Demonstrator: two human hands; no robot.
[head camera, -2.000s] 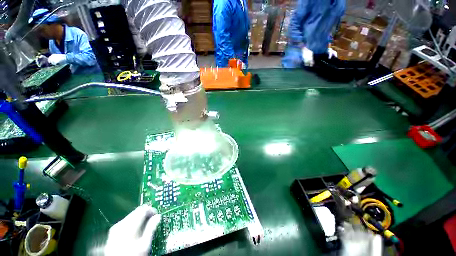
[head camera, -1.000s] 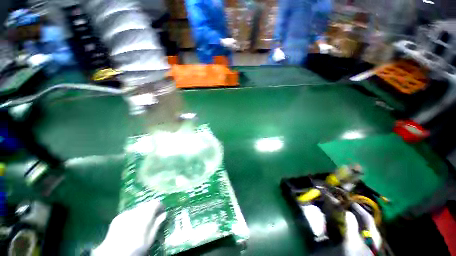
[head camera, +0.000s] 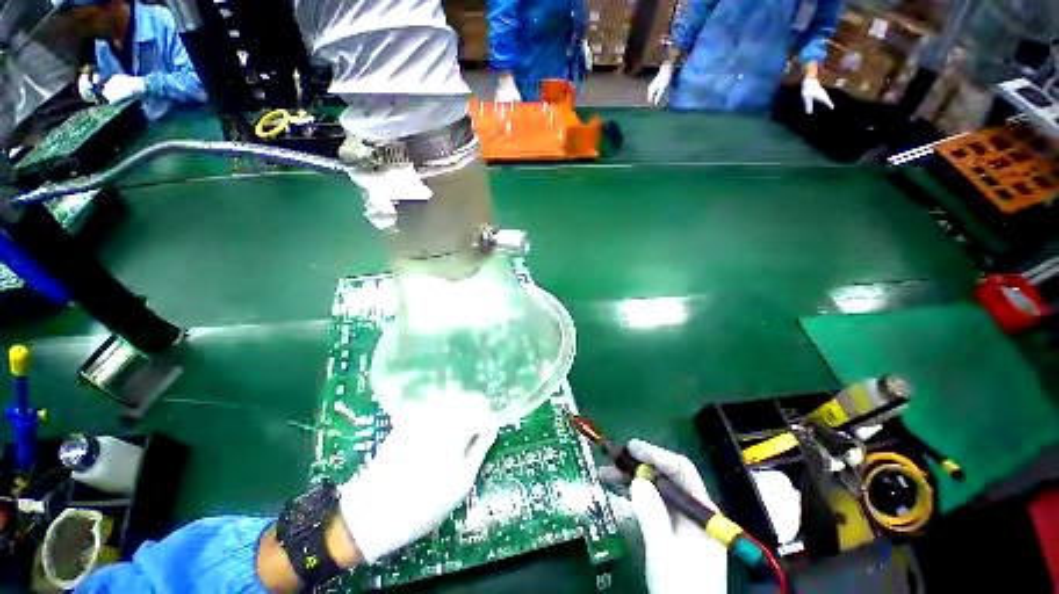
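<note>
The large green circuit board (head camera: 517, 487) lies on the green mat, partly under the clear fume hood (head camera: 476, 348). My left hand (head camera: 424, 470), in a white glove, is over the middle of the board at the hood's lower rim; its fingertips are hidden or washed out, so I cannot tell what it holds. My right hand (head camera: 674, 522), also gloved, is at the board's right edge. It holds the soldering iron (head camera: 685, 501) like a pen, with the coppery tip pointing up-left near the board's right edge.
The right tool bin (head camera: 726, 447) holds yellow-handled tools and a yellow coil (head camera: 898, 491). The left bin (head camera: 157, 476) holds a white bottle (head camera: 110, 464). A solder spool stand (head camera: 125, 366) is at left. The ribbed duct (head camera: 389, 58) rises above the board. Opposite are an orange tray (head camera: 528, 130) and people in blue coats.
My left hand has moved from the board's lower left edge up and right to the hood's rim. My right hand has come from the right bin to the board's right edge with the soldering iron.
</note>
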